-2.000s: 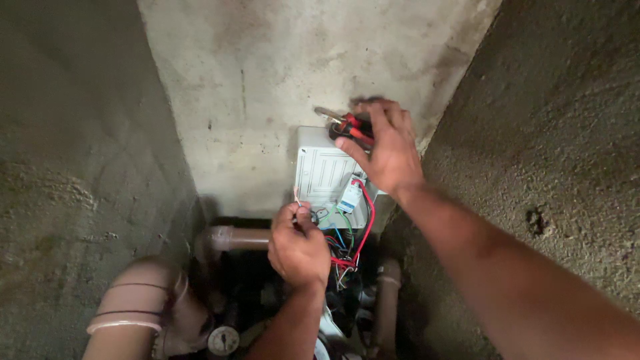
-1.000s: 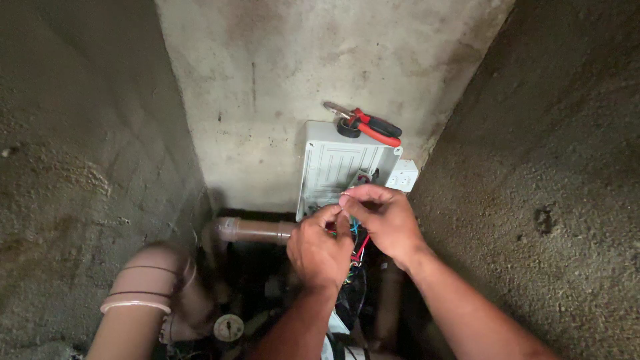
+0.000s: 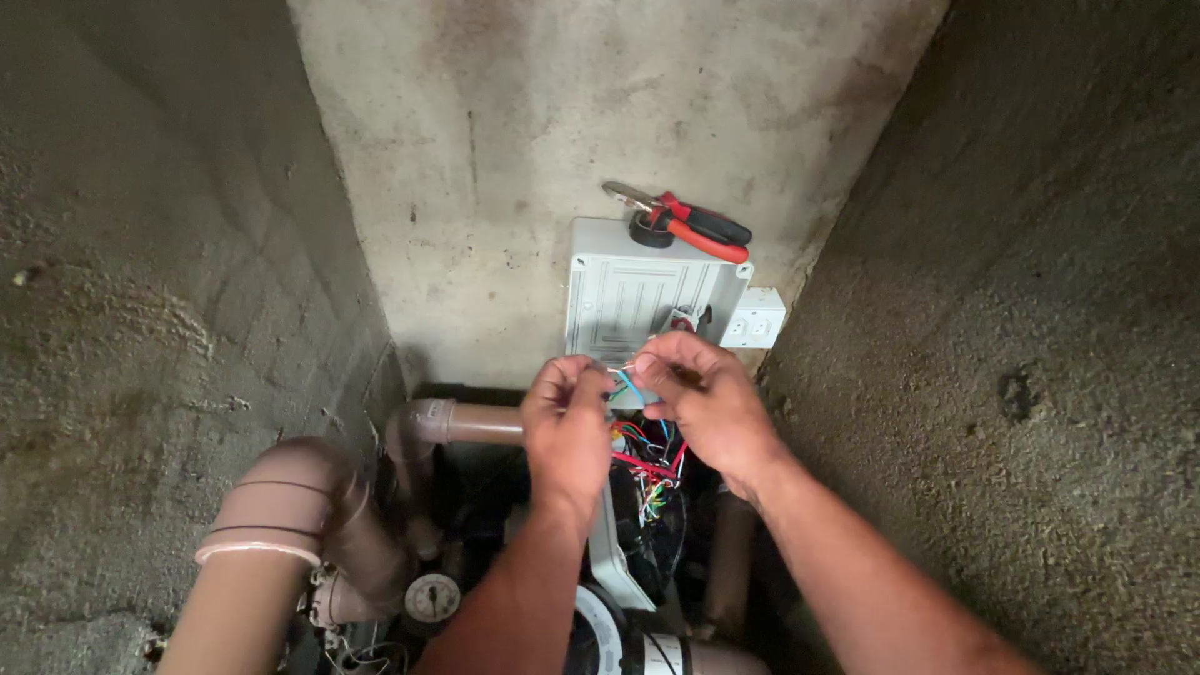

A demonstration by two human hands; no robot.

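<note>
My left hand (image 3: 570, 422) and my right hand (image 3: 703, 398) meet in front of a grey plastic electrical box (image 3: 609, 305). Fingertips of both pinch thin wire ends, with bare strands (image 3: 619, 368) showing between them. A light blue wire (image 3: 631, 385) runs down beside my right fingers. Red-and-black pliers (image 3: 689, 223) lie on a roll of black tape (image 3: 650, 231) on top of the box. Below my hands hangs a tangle of red and other coloured wires (image 3: 652, 469). A red-and-white part (image 3: 681, 322) inside the box is partly hidden behind my right hand.
A white double socket (image 3: 754, 319) is fixed right of the box. Brown plastic pipes (image 3: 281, 502) and a round pressure gauge (image 3: 432, 597) are at lower left. A pale cover (image 3: 611, 553) stands below the wires. Rough walls (image 3: 994, 356) close in on both sides.
My right hand has let go of the pliers, which now lie on top of the box, and has come down to the wires beside my left hand.
</note>
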